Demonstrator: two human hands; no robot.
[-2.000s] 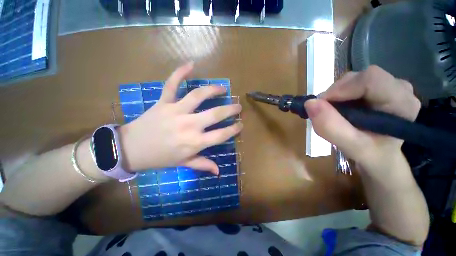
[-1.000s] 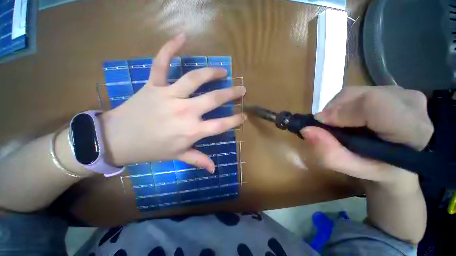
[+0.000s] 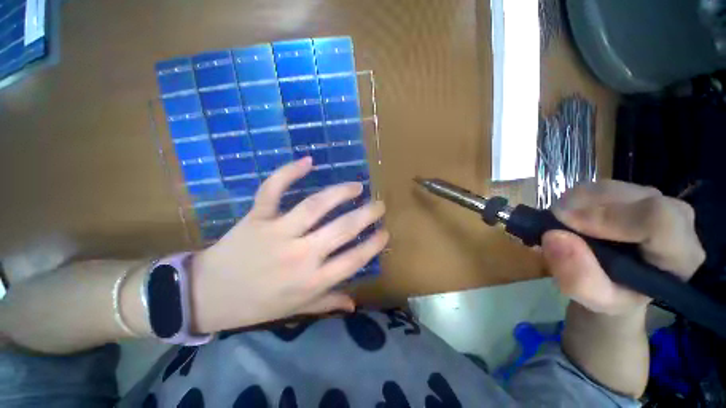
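A blue cell panel (image 3: pixel 259 111) lies on the brown tabletop, with thin silver bus wire along its left and right edges. My left hand (image 3: pixel 306 239) lies flat on the panel's lower part with its fingers spread, fingertips near the right edge; it covers the cells below. My right hand (image 3: pixel 621 239) holds the black soldering iron (image 3: pixel 525 225) like a pen. The iron's metal tip points left, a little right of the panel and apart from it.
A stack of white strips (image 3: pixel 515 96) stands upright in view at the right. Loose silver ribbon pieces (image 3: pixel 567 147) lie beside it. A grey canister (image 3: pixel 629 40) is at the upper right. Part of a finished panel (image 3: pixel 17 36) shows at the upper left.
The view has shifted. My left hand has moved down the panel, uncovering its upper cells. The iron's tip has moved away from the panel's right edge.
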